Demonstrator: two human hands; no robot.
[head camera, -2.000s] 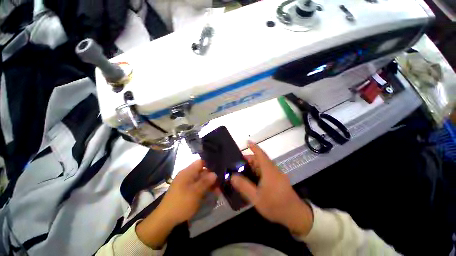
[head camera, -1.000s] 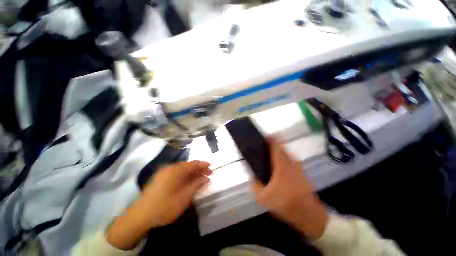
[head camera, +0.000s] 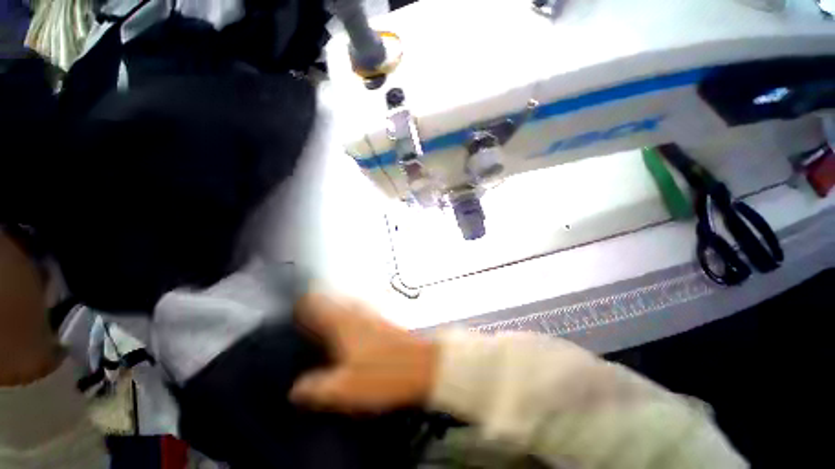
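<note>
A black and light grey garment (head camera: 183, 165) is lifted in a blurred bundle at the left, beside the sewing machine. My right hand (head camera: 362, 357) is on the garment's lower part near the table's front edge. It is blurred, and its grip is not clear. My left hand (head camera: 23, 311) is at the left edge, partly cut off, with its fingers out of sight against the black cloth. The machine's presser foot area (head camera: 469, 215) has no cloth under it. The phone is not in view.
The white sewing machine arm (head camera: 586, 119) spans the top. Black-handled scissors (head camera: 732, 229) and a green bar (head camera: 666, 183) lie under it. A red item (head camera: 815, 170) is at the right. Ruler tape (head camera: 595, 311) runs along the front edge.
The phone has gone from view. Both hands have moved left to the garment, which is now raised and bunched. The view has shifted left, so the machine appears further right.
</note>
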